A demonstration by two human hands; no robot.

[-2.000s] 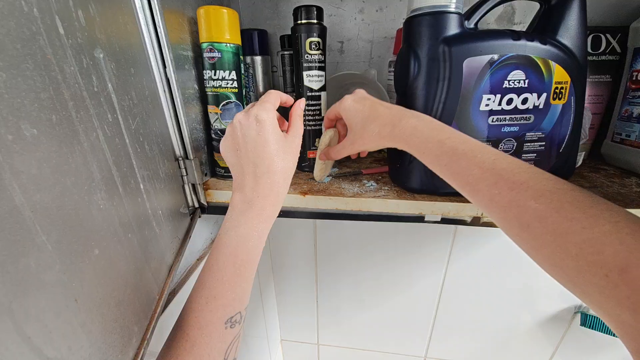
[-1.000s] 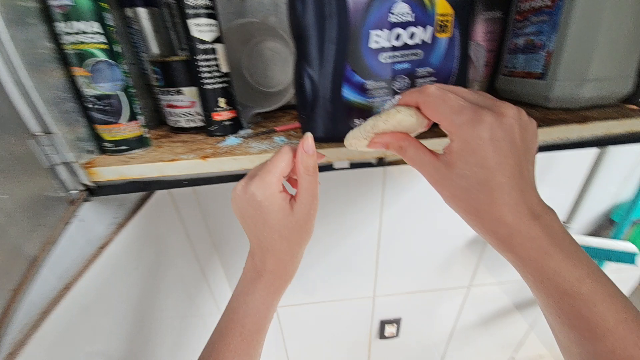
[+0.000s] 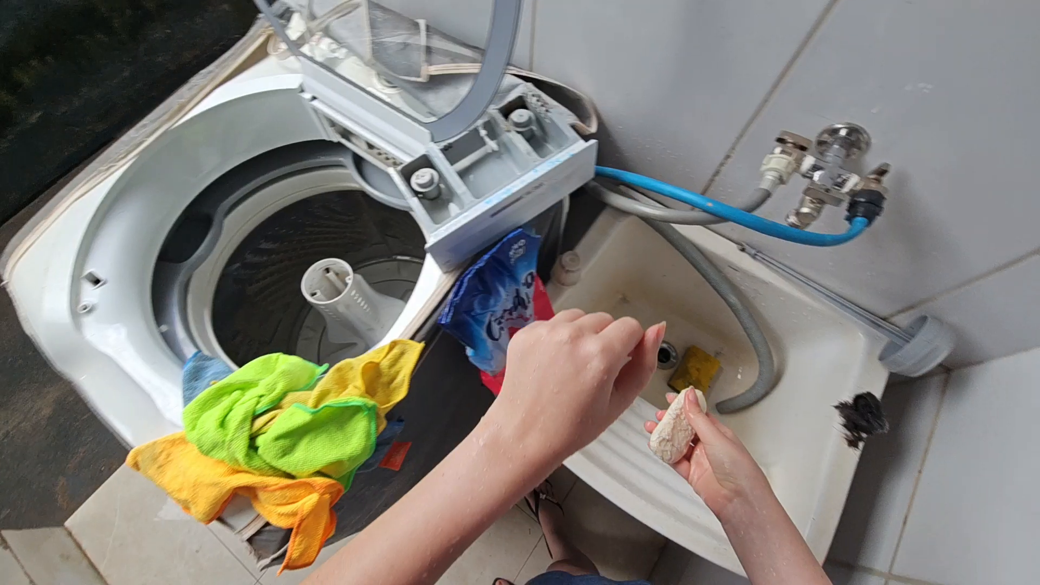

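A whitish, rough-surfaced oblong lump (image 3: 676, 426) is held in my right hand (image 3: 715, 459), over the front part of a white laundry sink (image 3: 800, 406). My left hand (image 3: 573, 382) is curled, palm away from view, between the washing machine and the sink; whether anything is inside its fingers is hidden. Just behind it hangs a blue and red plastic packet (image 3: 496, 301) at the machine's side. In the basin lie a yellow sponge (image 3: 695, 370) and the end of a grey hose (image 3: 743, 325), near the drain (image 3: 666, 355).
The top-loading washing machine (image 3: 122, 236) has its lid raised. Green and yellow cloths (image 3: 284, 414) drape over its front edge. A blue hose (image 3: 731, 213) runs from wall taps (image 3: 833, 175). A brush with a metal handle (image 3: 829, 305) and a dark scouring pad (image 3: 861, 418) are on the sink's right side.
The view has swung from the cupboard shelf of bottles to the washing machine and sink. My right hand still holds the whitish lump, and my left hand is now turned with its back up.
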